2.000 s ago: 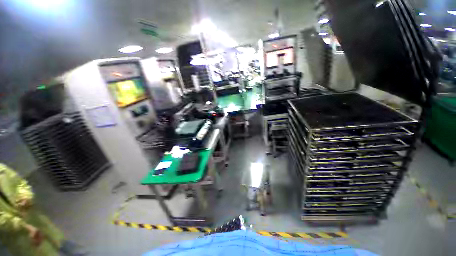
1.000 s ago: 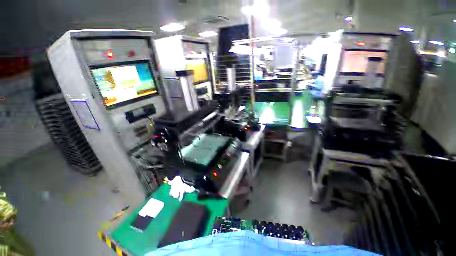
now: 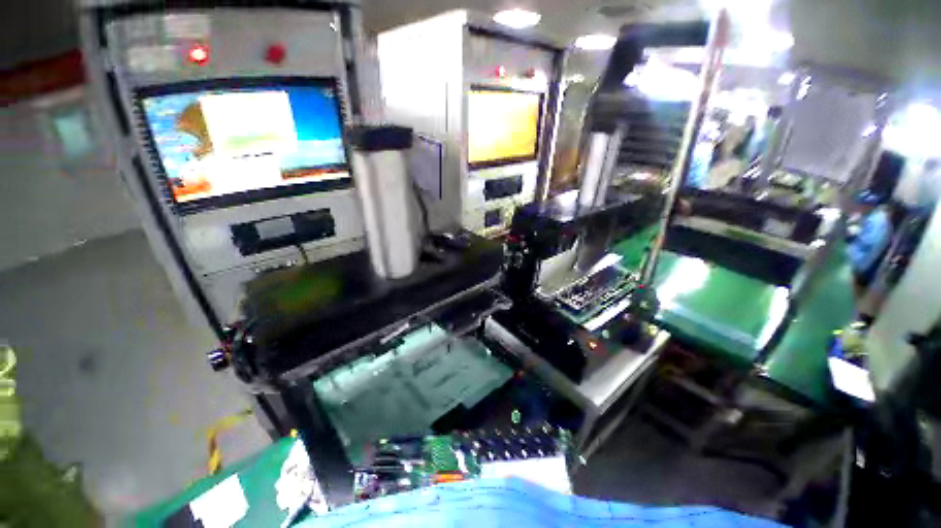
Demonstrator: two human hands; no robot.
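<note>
A populated circuit board point(image 3: 454, 460) with a row of black parts shows at the bottom middle, just above blue cloth at the frame's edge. Neither of my hands can be seen. Behind the board lies a test fixture point(image 3: 413, 380) with a pale green plate in a black base. A black press head point(image 3: 361, 304) with a fat pale grey cylinder point(image 3: 387, 206) stands above the fixture. The board's lower edge is hidden by the blue cloth.
A test cabinet point(image 3: 242, 232) with a lit monitor point(image 3: 248, 141) stands at left. A second press station point(image 3: 598, 289) holds a board further back. White crumpled cloth point(image 3: 299, 480) and a paper sheet point(image 3: 220, 502) lie on the green table point(image 3: 155, 513). Yellow-green clothing shows at far left.
The view has moved closer to the fixture and cabinet. The tray rack has left the view. More of the circuit board shows above the blue cloth.
</note>
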